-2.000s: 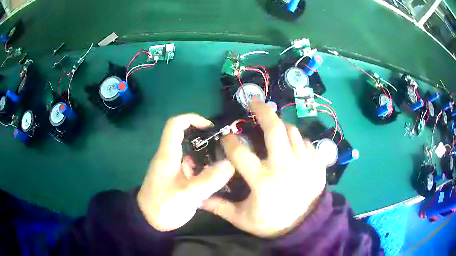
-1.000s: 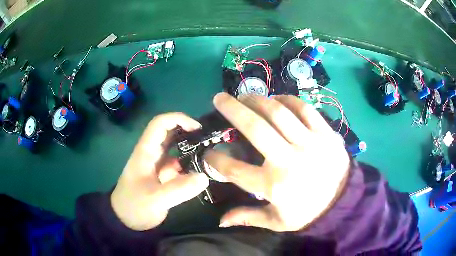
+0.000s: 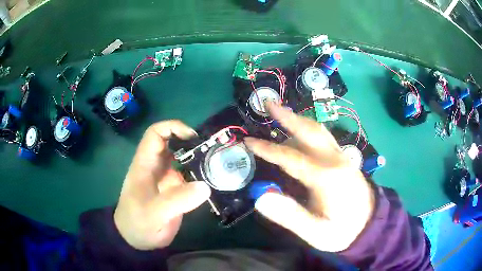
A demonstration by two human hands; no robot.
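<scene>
A black speaker housing [image 3: 231, 211] is tilted in front of me, open side up. Its round silver speaker driver [image 3: 229, 166] shows in the middle. A narrow board [image 3: 203, 145] with silver parts and red wires lies along its upper left edge. A blue battery [image 3: 262, 190] lies at its lower right. My left hand [image 3: 161, 193] grips the housing's left side between thumb and fingers. My right hand [image 3: 312, 185] is at the right side, fingers spread, its thumb at the battery. Whether it grips anything is unclear.
Part-built units with green boards [image 3: 247, 67] lie just beyond the hands and at right. More units [image 3: 117, 100] lie at left and far right. A green conveyor belt [image 3: 211, 21] runs across the back. A small pale flat piece [image 3: 112, 47] lies near its edge.
My right hand has moved right, off the driver, which now shows fully with the battery. The narrow board lies along the housing edge. My left hand keeps its hold.
</scene>
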